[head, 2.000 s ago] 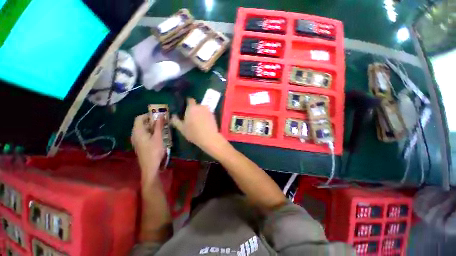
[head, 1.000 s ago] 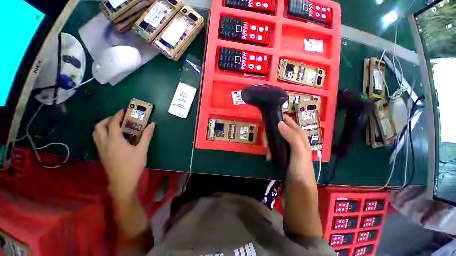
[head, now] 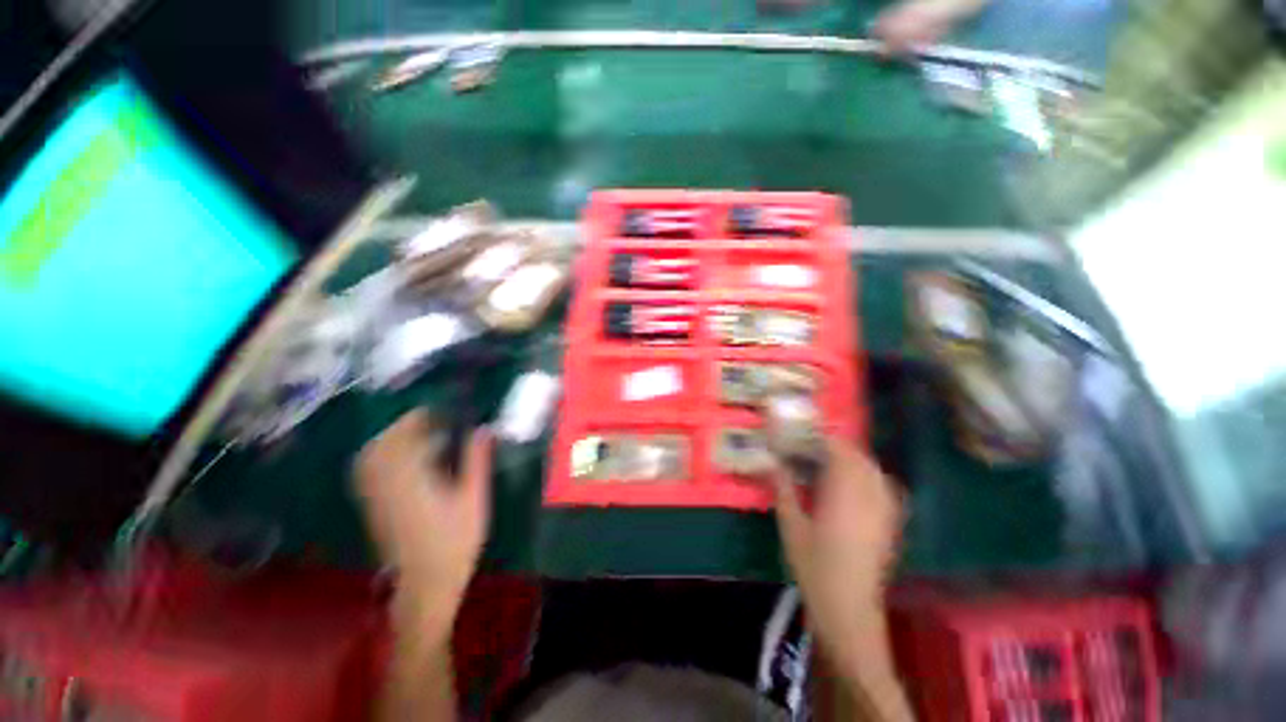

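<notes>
The picture is blurred. The red phone tray (head: 709, 346) lies in front of me, with black and red phones and tan-backed phones (head: 631, 457) in its slots. My right hand (head: 843, 515) is at the tray's lower right corner, its fingers around the near end of a tan phone (head: 793, 412) lying across the slots. My left hand (head: 420, 491) is over the mat left of the tray, thumb and fingers apart around a dark blur. Whether it holds anything is unclear. A white card (head: 528, 406) lies between it and the tray.
Spare phones (head: 494, 268) and a white mouse (head: 419, 343) are at the left, below the cyan monitor (head: 127, 261). More spare phones (head: 973, 374) are right of the tray. Red tray stacks (head: 1051, 663) stand below the bench. Another person's hand (head: 927, 23) is across the bench.
My view has tilted up and back. The scanner is no longer in my right hand, which is now at the cabled phone. The phone under my left hand no longer shows clearly.
</notes>
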